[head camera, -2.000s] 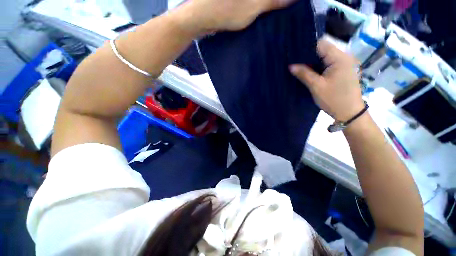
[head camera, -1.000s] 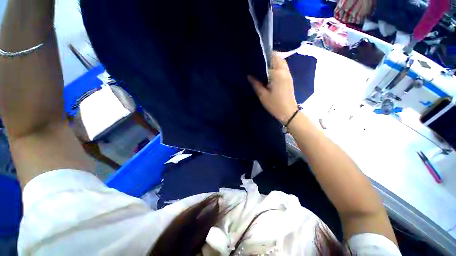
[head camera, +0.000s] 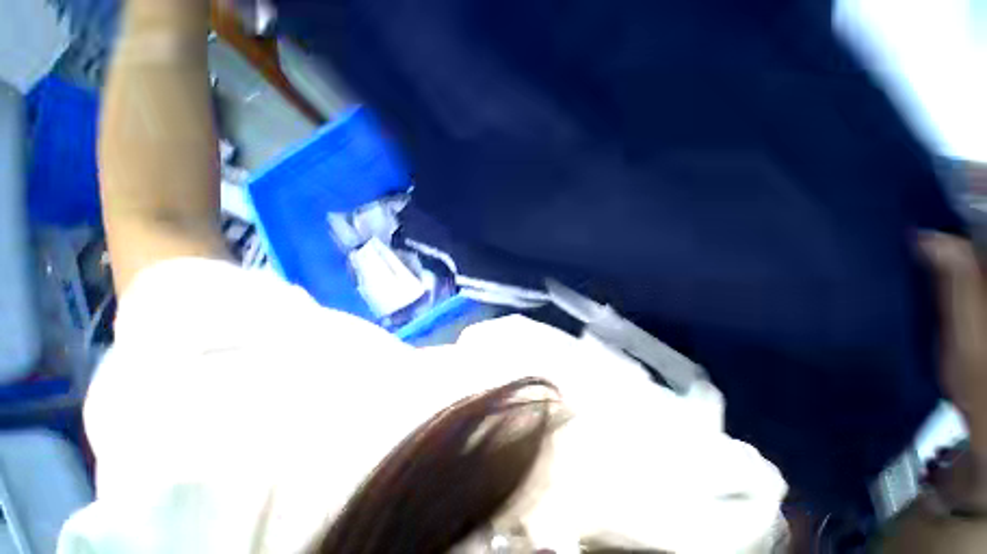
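A large navy fabric panel (head camera: 671, 162) fills the upper middle and right of the view, blurred, spread between my arms and hanging towards my lap. My right hand (head camera: 958, 325) is at the right edge, blurred and partly cut off, with its fingers at the panel's right edge. My left forearm reaches up at the upper left, and my left hand is cut off by the top edge. A pale strip (head camera: 633, 335) lies along the panel's lower edge near my lap.
A blue plastic bin (head camera: 308, 222) stands below at left, with white and grey scraps (head camera: 384, 276) in it. Another blue object (head camera: 60, 152) is at the far left. A bright white surface (head camera: 920, 65) shows at the upper right.
The view has swung, and the panel now fills more of it. My right hand has moved to the right edge. The sewing machine is out of view, and the bin's inside shows.
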